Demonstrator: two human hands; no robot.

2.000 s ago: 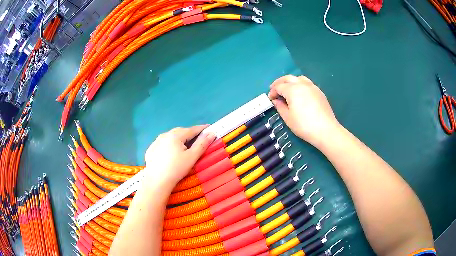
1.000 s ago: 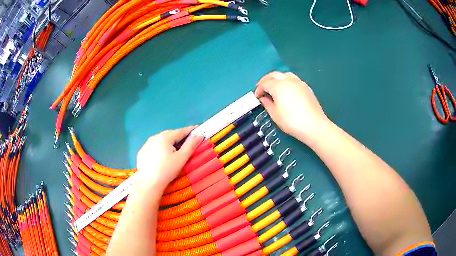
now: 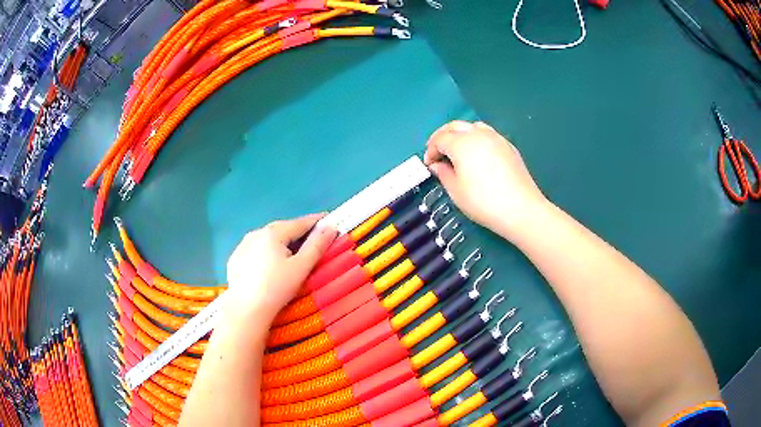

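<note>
A row of orange cable assemblies (image 3: pixel 304 360) curves across the lower middle of the bench, with red, yellow and black sections and silver lugs at the right ends. A white steel rule (image 3: pixel 380 193) lies diagonally over the topmost cables. My left hand (image 3: pixel 271 265) pinches the rule at its middle, over the red heat-shrink, and hides part of it. My right hand (image 3: pixel 476 167) has its fingertips at the rule's upper right end, by the topmost lug; the thumb and finger close on that end.
More orange cables (image 3: pixel 200 79) lie in a curved pile at the upper left. Other cable bundles (image 3: pixel 60 379) lie at the left edge. Orange-handled scissors (image 3: pixel 736 171) lie at the right. A white cord loop (image 3: pixel 549 43) lies at the top on the green mat (image 3: pixel 622 142).
The whole view has shifted, so the bench things appear slightly further left and up than two seconds ago. Both hands keep their places on the rule, which stays across the cables.
</note>
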